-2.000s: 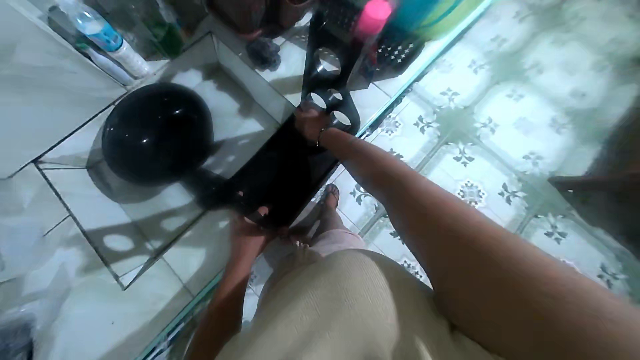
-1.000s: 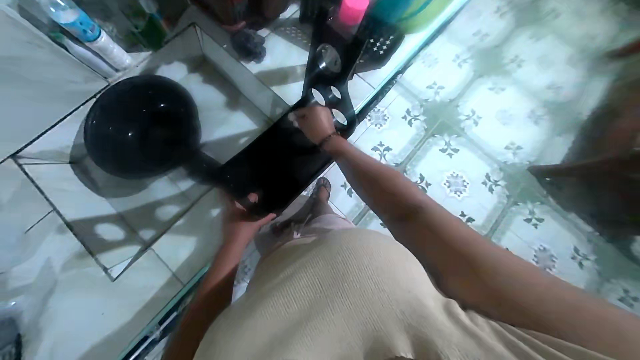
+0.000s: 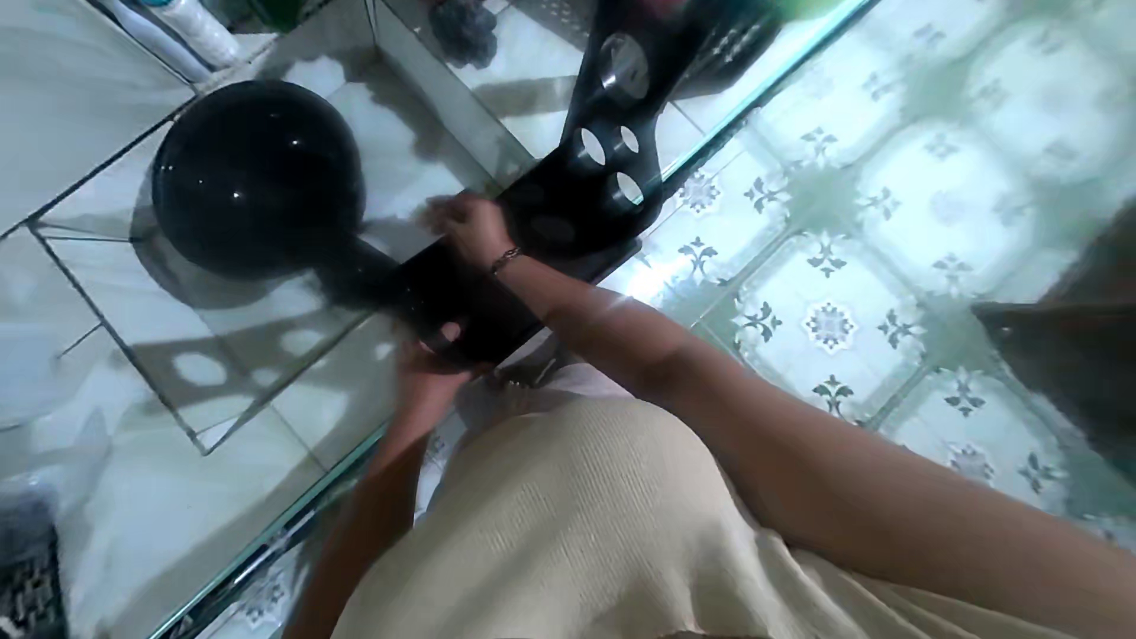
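A glossy black panel [image 3: 484, 297] with round holes toward its far end lies slantwise above the tiled edge of a basin. My left hand [image 3: 426, 359] grips its near left corner, with part of the fingers hidden below it. Over the middle of the panel is my right hand [image 3: 470, 226], blurred, a bracelet at its wrist; whether its fingers press or merely brush the surface cannot be told. A round, shiny black bowl-like part [image 3: 257, 177] sits left of the panel over the basin, and a blurred dark neck seems to link the two.
The white tiled basin [image 3: 457, 115] has raised walls. Bottles [image 3: 200, 31] stand at the upper left, and a dark crumpled thing [image 3: 461, 31] lies beyond the basin wall. Patterned floor tiles [image 3: 830, 324] extend right of the counter's green edge. A dark piece [image 3: 1065, 355] stands far right.
My right hand has moved left along the panel, away from the round holes and toward the bowl-like part. My left hand stays at the near left corner.
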